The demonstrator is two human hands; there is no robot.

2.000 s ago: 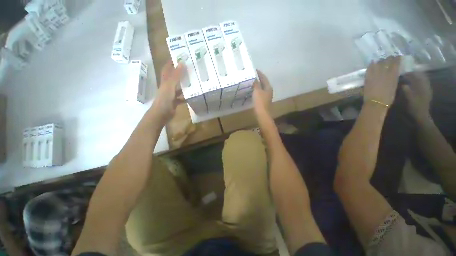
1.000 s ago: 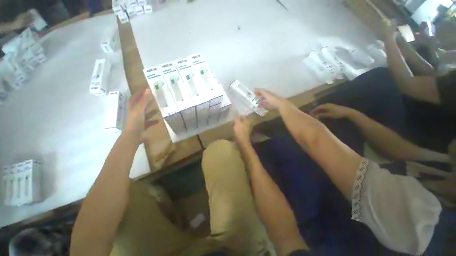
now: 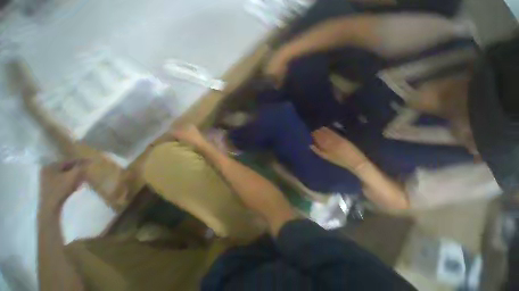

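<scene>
The picture is blurred. A block of white cartons (image 3: 122, 111) stands side by side on the sheeted table at left. A single white carton (image 3: 193, 75) lies on the sheeting to its right, near the table edge. My left hand (image 3: 60, 182) is at the lower left, off the block, over the table's edge area, with fingers apart and nothing seen in it. My right hand (image 3: 190, 138) is at the table edge near my knee, below the block; its fingers are blurred and I cannot tell if it holds anything.
A wooden table edge (image 3: 242, 68) runs diagonally towards the upper right. Seated people are close at right; one person's hand (image 3: 336, 146) is over dark blue clothing. An open brown box (image 3: 410, 241) at lower right holds a white box. Shiny clear plastic (image 3: 336, 213) lies beside it.
The view has swung to the right, so the block appears further left. My left hand is now away from the block. The neighbour's hand has left the single carton, which lies alone.
</scene>
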